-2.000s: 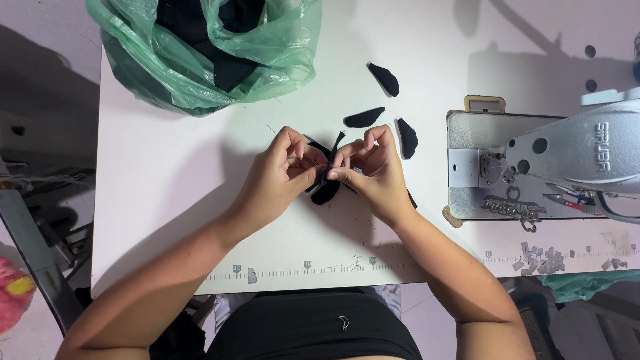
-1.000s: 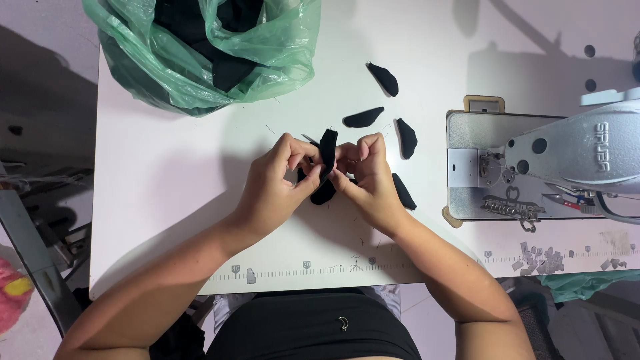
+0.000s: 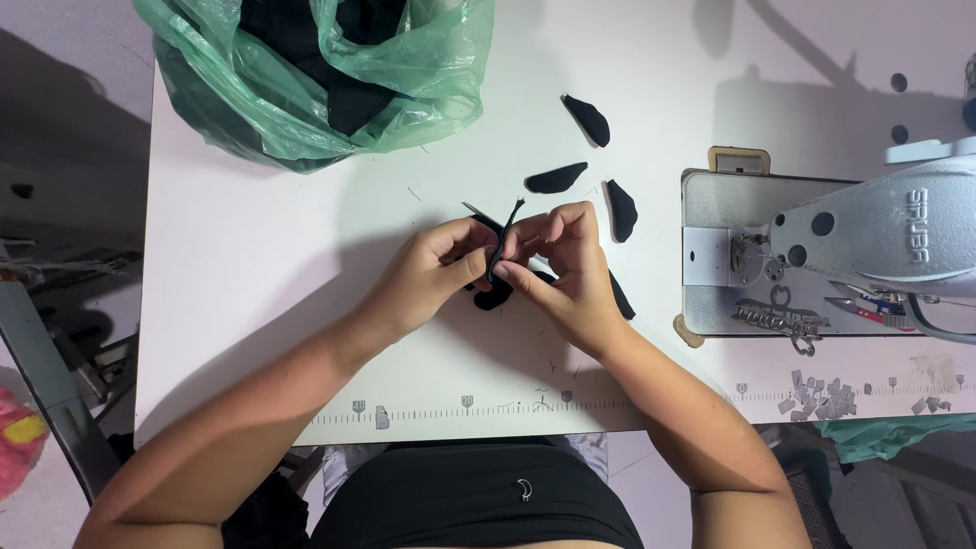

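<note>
A small black fabric piece [image 3: 506, 238], seen nearly edge-on, is pinched between the fingertips of my left hand [image 3: 442, 263] and my right hand [image 3: 560, 267]. A thin pointed thing, perhaps the tip of snips [image 3: 480, 212], sticks out past the fingers of my left hand; the rest of it is hidden. Under my hands lies more black fabric [image 3: 493, 296], partly covered. Beyond them are curved black fabric pieces on the table: one at the top [image 3: 587, 120], one below it [image 3: 557, 178], one to the right [image 3: 623, 211]. Another [image 3: 621, 296] is partly behind my right wrist.
A green plastic bag [image 3: 427, 107] holding black fabric stands at the upper left. On the right is a Siruba sewing machine [image 3: 869, 221]; a metal claw hair clip [image 3: 778, 316] and red-handled snips [image 3: 869, 311] lie on its bed. Small grey scraps [image 3: 820, 398] lie near the table's front edge.
The held black piece, broad side showing a second ago, is now turned nearly edge-on between my fingers. My hands stay in about the same place over the table.
</note>
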